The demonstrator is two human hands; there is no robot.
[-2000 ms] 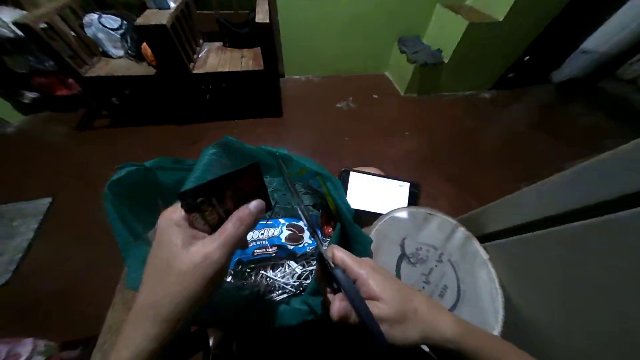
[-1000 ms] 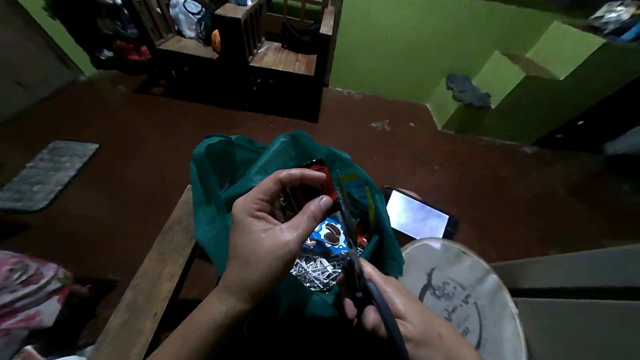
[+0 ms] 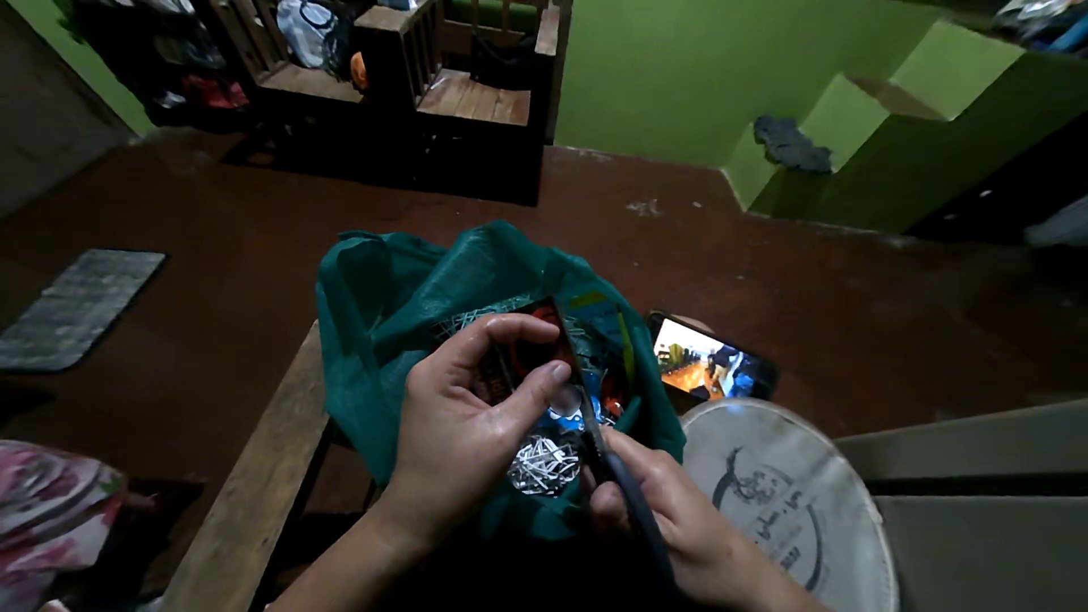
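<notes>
My left hand (image 3: 476,416) pinches a dark red-and-black wrapper (image 3: 537,340) between thumb and fingers, over an open green bag (image 3: 408,289). My right hand (image 3: 671,501) grips the dark handles of a pair of scissors (image 3: 616,476); their blades point up along the wrapper's right edge. Whether the blades are apart cannot be told. Inside the bag lie thin silvery strips (image 3: 544,466) and a blue wrapper, partly hidden behind the scissors. Some colourful wrapper pieces show at the bag's right side.
A phone with a lit screen (image 3: 710,361) lies right of the bag, beside a round pale lid or seat (image 3: 782,501) bearing writing. A wooden plank (image 3: 255,476) runs at lower left. Beyond are a grey mat (image 3: 81,306), wooden furniture (image 3: 476,98) and green steps (image 3: 892,93).
The view has swung left since the oldest frame. The dark wrapper, held out flat left of the scissors earlier, is now at the blades. The phone screen has gone from blank white to a picture.
</notes>
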